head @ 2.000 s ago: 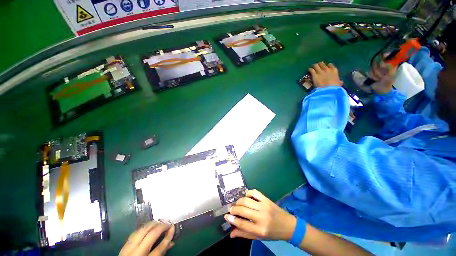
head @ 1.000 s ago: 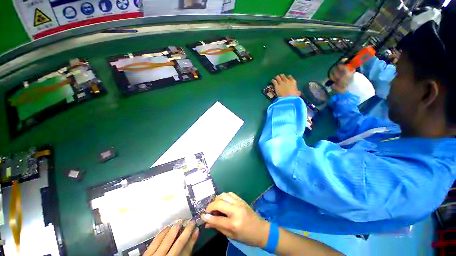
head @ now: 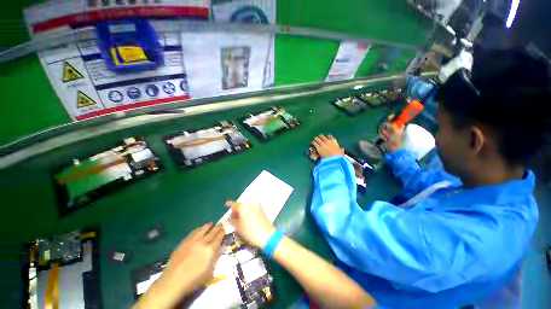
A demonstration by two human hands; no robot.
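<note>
An opened tablet assembly (head: 220, 296) lies in front of me, its large pale battery glaring and its board at the right end. My forearms and hands partly cover it. A long white paper strip (head: 266, 193) lies behind it. My right hand (head: 251, 223), with a blue wrist band, is over the strip's near end, fingertips bent together. My left hand (head: 198, 256) is just left of it, over the tablet's far edge, fingertips at the strip's near end. Blur hides whether either hand grips the strip. Two small dark modules (head: 153, 232) (head: 119, 256) lie left of my hands.
Another tablet (head: 60, 271) lies at the lower left. Three more tablets (head: 109, 172) (head: 205, 143) (head: 270, 122) lie along the back, with several farther right. A coworker in a blue smock (head: 411, 235) sits close on the right, holding an orange tool (head: 408, 113). A blue holder (head: 130, 47) hangs on the wall.
Both hands have moved from the tablet's near edge to its far side, at the white strip's near end. The view has tilted up, showing more wall.
</note>
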